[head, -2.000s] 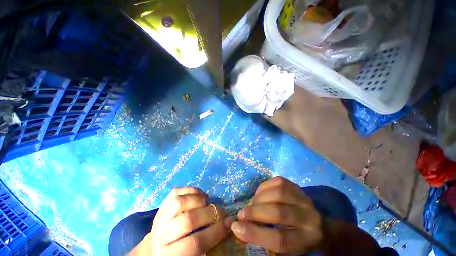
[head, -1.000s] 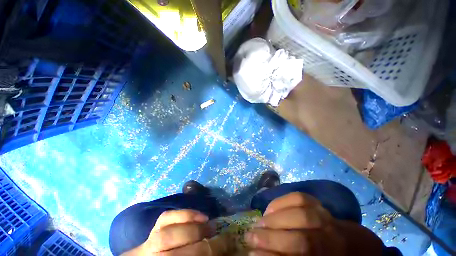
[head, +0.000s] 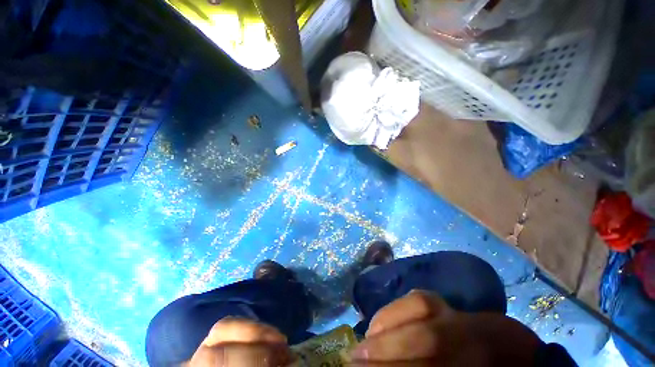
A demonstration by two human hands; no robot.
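Note:
A small yellowish snack packet is stretched between my two hands at the bottom edge, over my knees. My left hand grips its left end and is cut off by the lower edge. My right hand grips its right end, fingers bent. The packet's lower part is out of the picture. Whether it is torn open I cannot tell.
Blue slatted crates stand at the left and lower left. A white perforated basket with clear bags stands upper right, beside a crumpled white lump. Blue and red plastic lie right. Scraps litter the blue floor.
Both hands have moved down towards the lower edge, still holding the packet. They are farther apart than two seconds ago, so more of the packet shows. Both shoes have come into view.

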